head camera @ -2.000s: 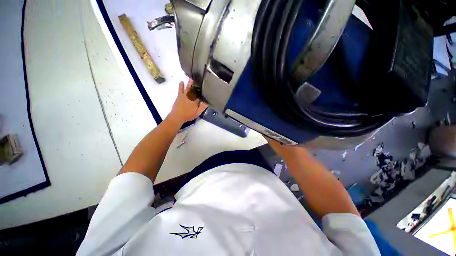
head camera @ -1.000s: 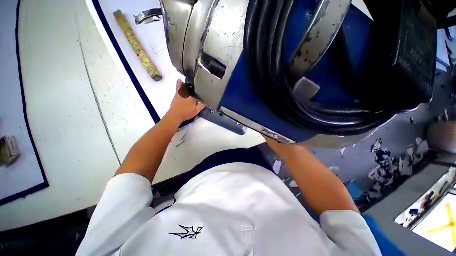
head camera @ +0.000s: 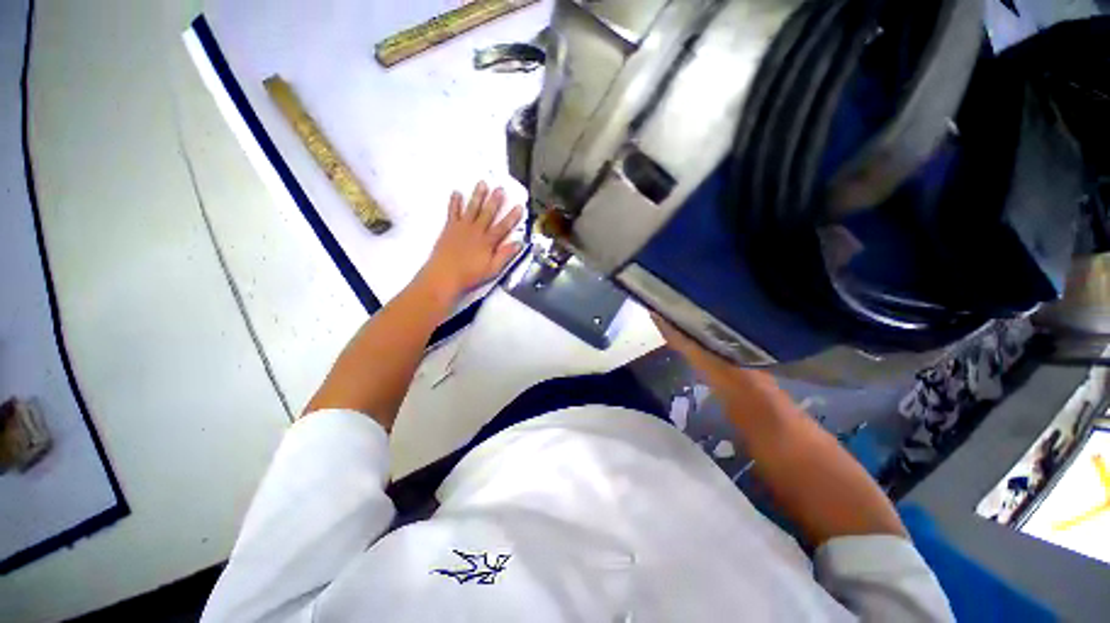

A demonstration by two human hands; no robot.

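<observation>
The straight knife cutting machine (head camera: 682, 207), with a silver and blue housing and a coiled black cable, fills the upper right centre. Its flat grey base plate (head camera: 570, 299) rests at the near edge of the fabric lay. White marker paper (head camera: 420, 134) covers the lay, with a dark cloth edge below it. My left hand (head camera: 477, 243) lies flat on the paper, fingers spread, just left of the base plate, holding nothing. My right forearm reaches under the housing, which hides my right hand and the handle. The blade cannot be made out.
Two yellowish-brown bars lie on the paper, one left (head camera: 326, 156) and one at the top (head camera: 450, 29). A small metal object (head camera: 509, 56) lies near the housing. A neighbouring lay with a brownish block (head camera: 22, 433) is far left. Scraps litter the floor at right.
The machine has moved right, showing more base plate and the top bar. My left hand has come away from beside the housing and is spread on the paper.
</observation>
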